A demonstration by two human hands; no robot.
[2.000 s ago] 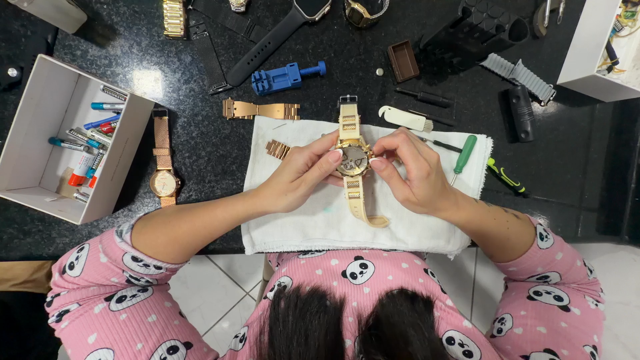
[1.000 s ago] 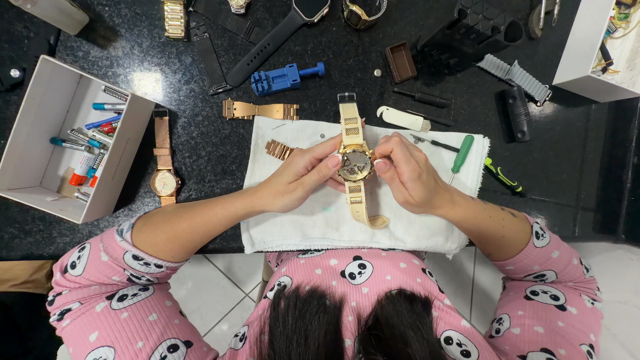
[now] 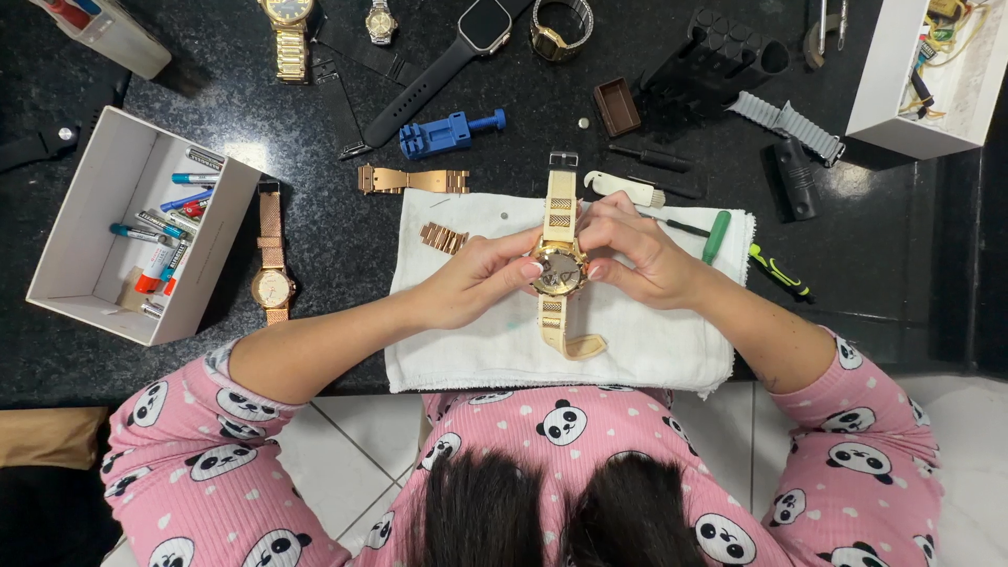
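A gold-cased wristwatch (image 3: 560, 272) with a cream strap is held over a folded white towel (image 3: 465, 358). My left hand (image 3: 480, 276) grips the left edge of its case, thumb on the rim. On the other side, my right hand (image 3: 639, 256) has thumb and fingers at the case's right edge, by the crown area, whose details the fingers hide. A rose-gold bracelet piece (image 3: 443, 238) and a small round metal part (image 3: 505, 215) lie on the towel above my left hand. Beyond my right hand rests a green-handled screwdriver (image 3: 716, 237).
An open white box (image 3: 201, 260) of pens and batteries stands left; another white box (image 3: 890, 118) is at upper right. Behind the towel lie a blue watch-link remover (image 3: 445, 135), a white brush tool (image 3: 626, 189), a black smartwatch (image 3: 425, 94) and a brown tray (image 3: 617, 107).
My right fingers have shifted slightly at the watch case's right edge. The watch stays between both hands, and the things around it have not moved.
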